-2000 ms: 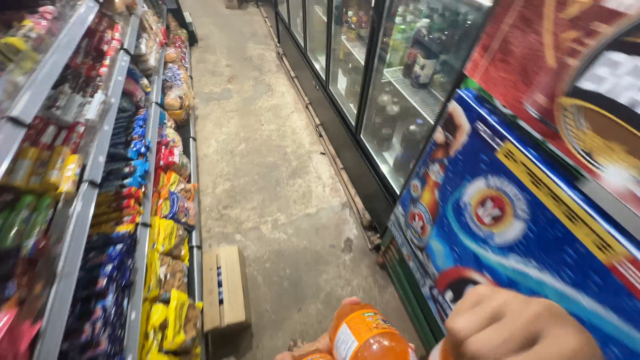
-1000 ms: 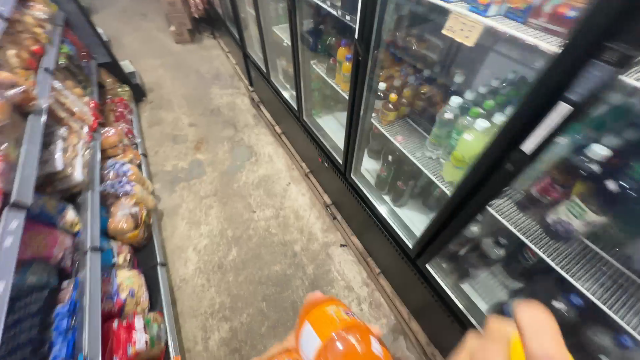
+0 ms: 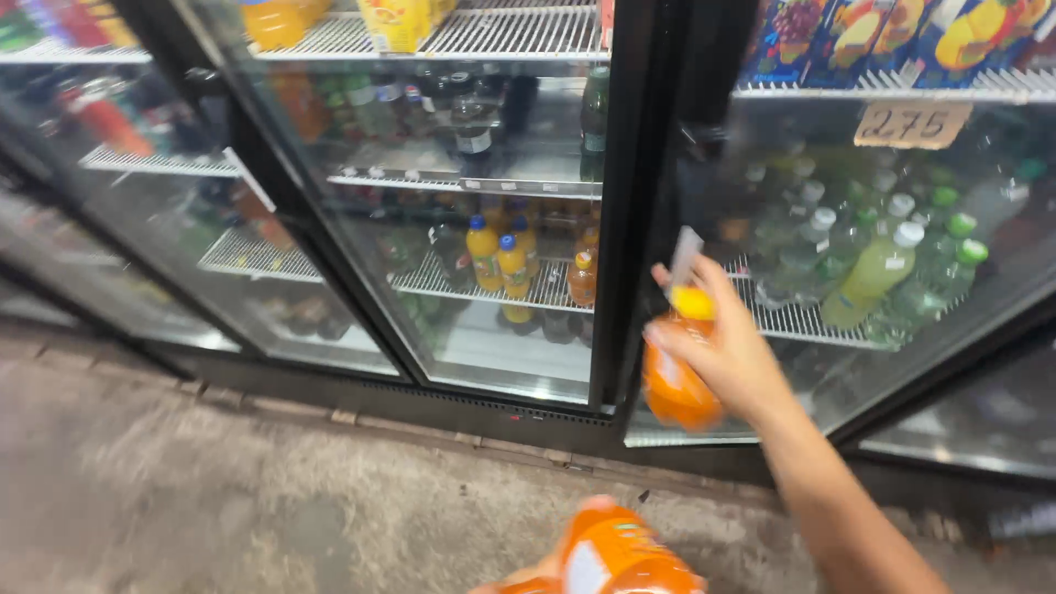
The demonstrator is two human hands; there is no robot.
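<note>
My right hand holds an orange drink bottle near its yellow cap, in front of a glass cooler door. Its fingertips are at the door's pale handle; whether they grip it is too blurred to tell. At the bottom edge, my left hand holds another orange bottle, mostly cut off by the frame. Behind the glass beside my right hand, a yellow-green bottle leans among clear bottles on a wire shelf.
Black-framed coolers line the wall. Yellow bottles with blue caps stand on a shelf in the middle one. Fruit drink cartons sit at the upper right, above a cardboard price sign. The concrete floor runs along the coolers' base.
The view has swung right to face the coolers. My right hand has reached out to the cooler door, with an orange bottle now plain in it. My left hand still holds its bottle low.
</note>
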